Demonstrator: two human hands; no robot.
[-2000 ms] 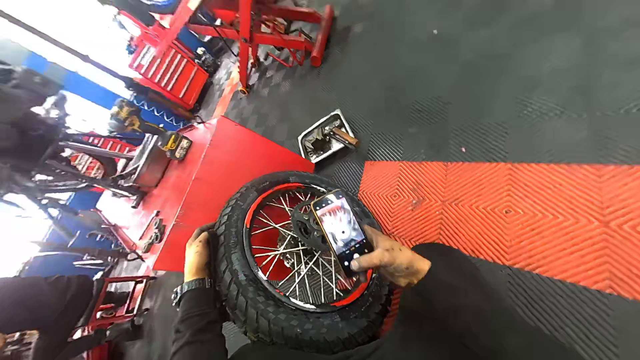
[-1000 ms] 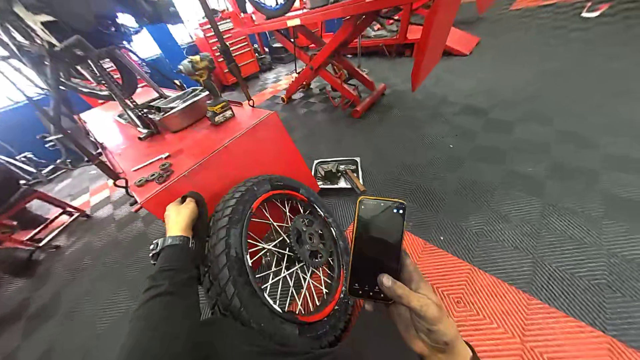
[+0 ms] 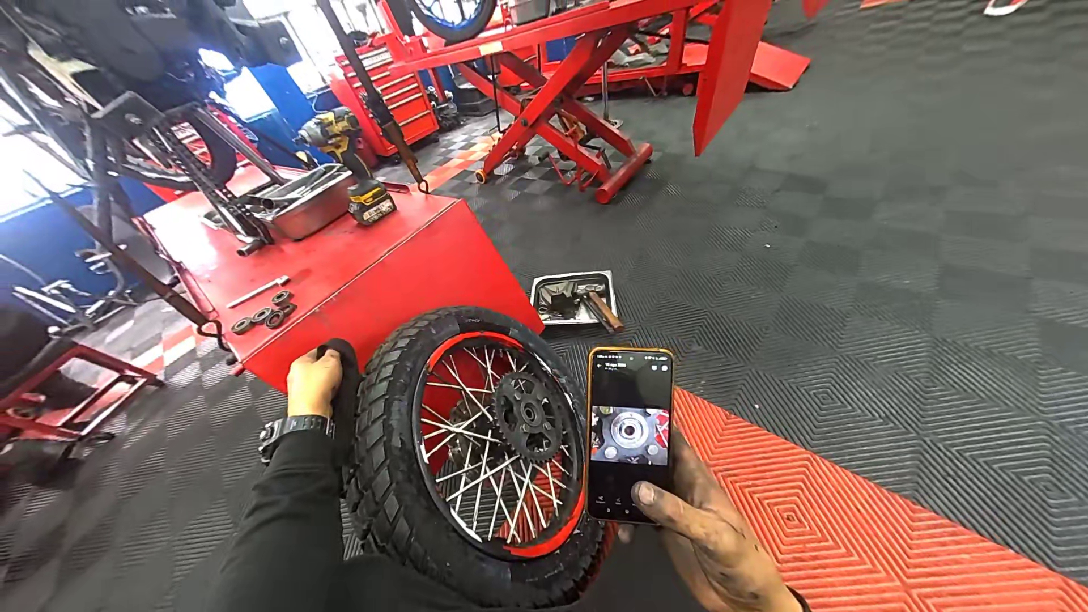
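My right hand (image 3: 714,527) holds a smartphone (image 3: 629,382) upright, its thumb on the lower screen, which displays a photo of a round hub part. Left of the phone a spoked motorcycle wheel (image 3: 382,476) with a knobbly tire stands on edge, its rear sprocket (image 3: 529,415) facing me. My left hand (image 3: 314,380) is closed on a dark object (image 3: 344,365) beside the tire; what it is I cannot tell. Several bearings (image 3: 274,316) and a metal bar (image 3: 258,291) lie on the red lift platform (image 3: 425,263) beyond.
A cordless impact wrench (image 3: 344,157) stands beside a metal tray (image 3: 310,208) on the platform. On the floor behind the wheel lies a tray (image 3: 544,297) with parts and a hammer (image 3: 603,313). A red scissor lift (image 3: 565,110) and a tool chest (image 3: 408,106) stand farther back.
The phone's screen was mostly black a second ago and now displays a photo. The view has turned since two seconds ago, when the phone was in front of the wheel.
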